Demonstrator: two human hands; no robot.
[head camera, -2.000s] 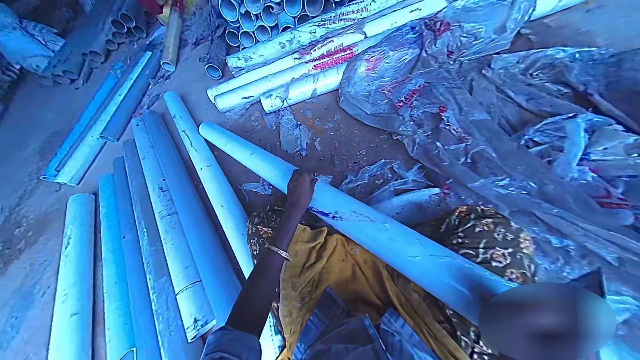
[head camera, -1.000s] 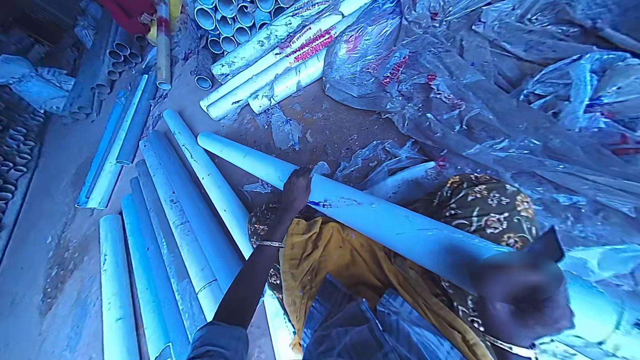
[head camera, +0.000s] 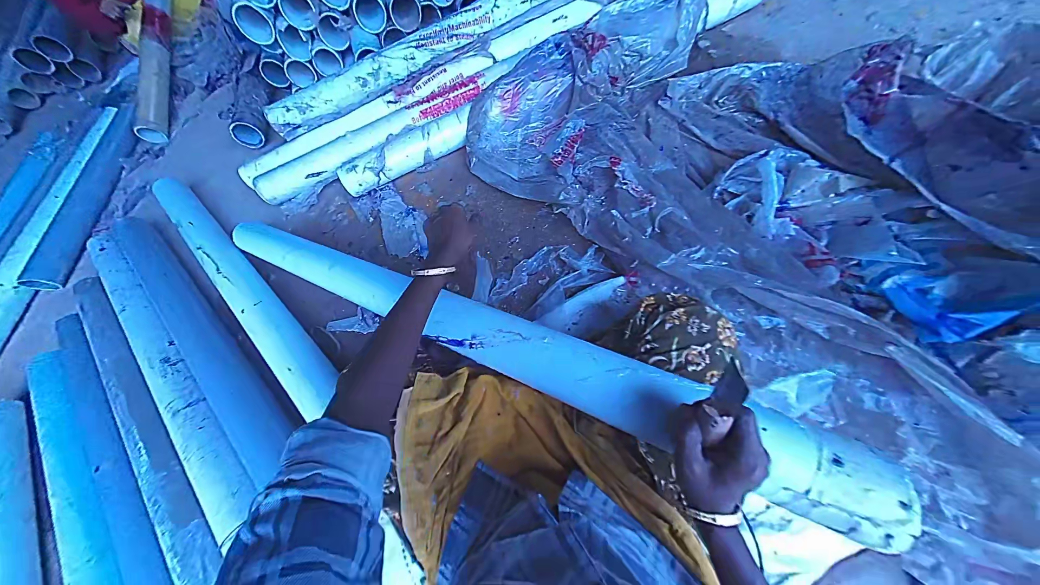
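A long pale pipe (head camera: 561, 357) lies slantwise across my lap, from the upper left to the lower right, with a dark smear near its middle. My right hand (head camera: 719, 451) is closed around a small dark flat blade (head camera: 729, 390) and rests against the near side of the pipe. My left hand (head camera: 449, 231) is past the pipe's far side, low over the ground beside a scrap of clear plastic (head camera: 402, 227); the forearm crosses above the pipe. Its fingers are blurred and dark, and whether they hold anything does not show.
Several pipes (head camera: 175, 357) lie side by side at the left. Beyond are plastic-wrapped pipes (head camera: 390, 122) bearing red print and a stack of open-ended pipes (head camera: 333, 32). Crumpled clear plastic sheeting (head camera: 691, 219) spreads over the ground at the right. A cut pipe (head camera: 153, 81) lies at the upper left.
My left hand has let go of the pipe and moved beyond it, toward the plastic scrap. My right hand, with the blade, has come up along the pipe from its lower right part.
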